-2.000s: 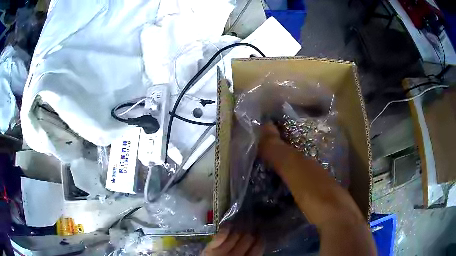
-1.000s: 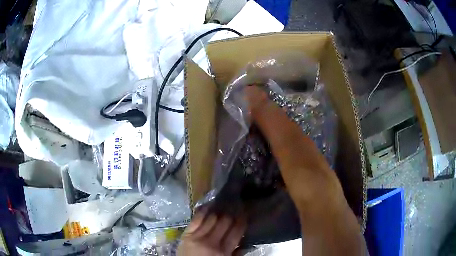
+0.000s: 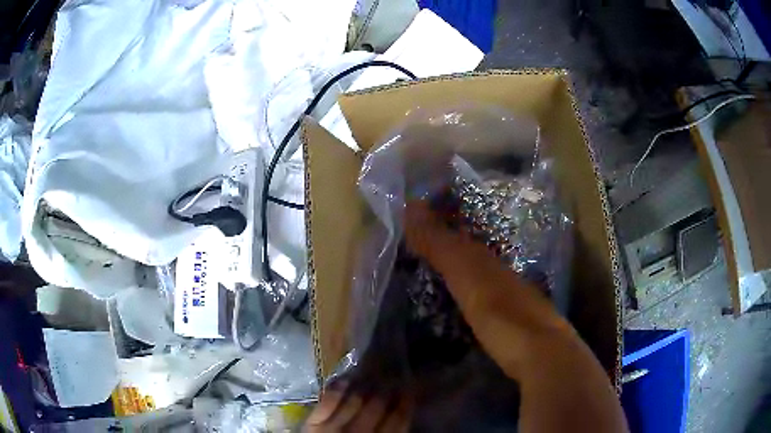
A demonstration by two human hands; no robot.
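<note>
An open cardboard carton (image 3: 328, 279) stands in front of me, lined with a clear plastic bag (image 3: 382, 190). Small shiny snap parts (image 3: 499, 211) lie heaped in the bag. My right hand (image 3: 427, 216) reaches down into the bag at the left side of the heap; it is dark and blurred, and its fingertips and anything in them cannot be made out. My left hand (image 3: 359, 413) is at the carton's near left corner, fingers over the edge beside the bag's rim, partly cut off by the bottom edge of the picture.
Left of the carton are a white power strip (image 3: 246, 182) with a black plug and cable, a small white box (image 3: 199, 292) with blue print, and white cloth (image 3: 127, 110). A blue plastic bin (image 3: 668, 372) stands at the lower right. A brown board (image 3: 744, 186) is at far right.
The carton now appears further left and higher in view than two seconds ago. My right hand has shifted within the bag and stays inside it. My left hand stays at the near left corner.
</note>
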